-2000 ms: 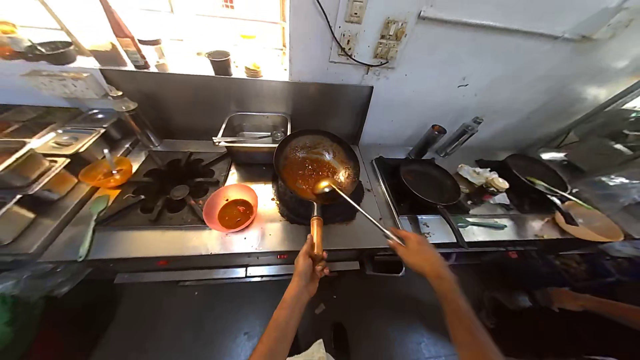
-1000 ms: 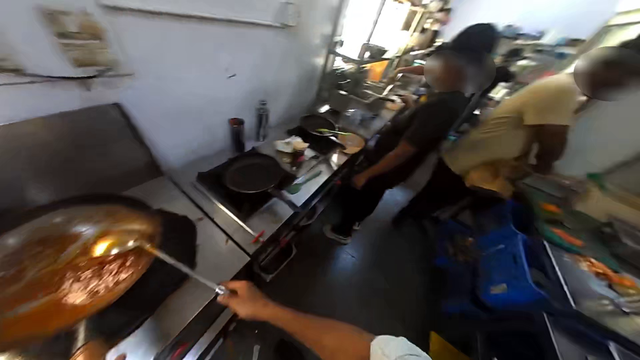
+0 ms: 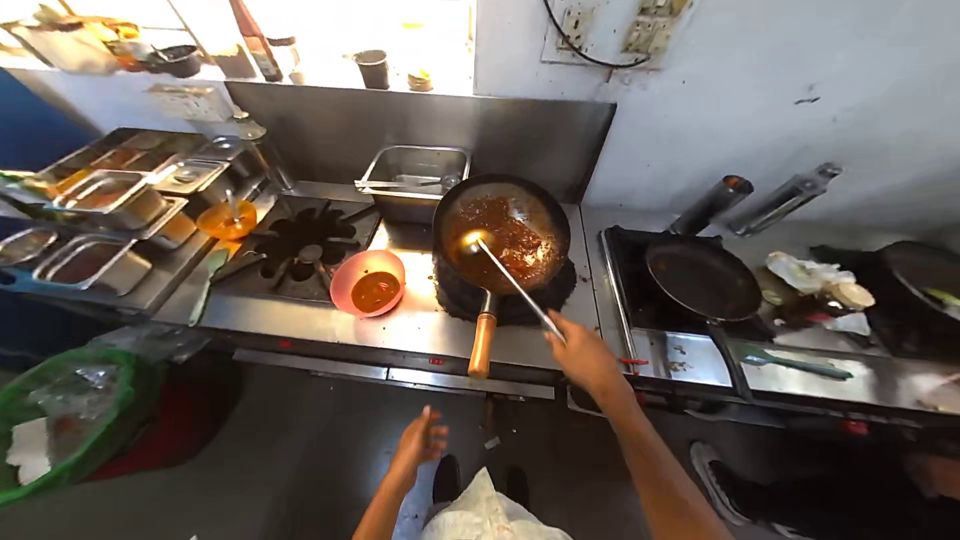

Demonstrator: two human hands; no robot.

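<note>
My right hand [image 3: 589,358] grips the metal handle of a ladle [image 3: 517,283], whose bowl rests in brown sauce inside a wok [image 3: 551,214] on the burner. The wok's wooden handle [image 3: 482,346] points toward me with no hand on it. My left hand [image 3: 421,444] hangs in the air below the counter's front edge, fingers apart and holding nothing. Left of the wok stands a pink bowl [image 3: 345,281] with reddish-brown sauce. Behind the wok, a rectangular steel pan [image 3: 416,159] has utensils lying across it.
An unlit-looking burner [image 3: 307,251], an orange bowl [image 3: 225,221] and steel food containers [image 3: 105,199] are to the left. A green-lined bin [image 3: 120,405] stands lower left. A frying pan [image 3: 703,281] and green spatula [image 3: 799,365] are to the right. Another person's shoe [image 3: 716,480] shows lower right.
My left hand has let go of the wok's handle, which it held two seconds ago. My right hand keeps hold of the ladle. The view swung right, then back left.
</note>
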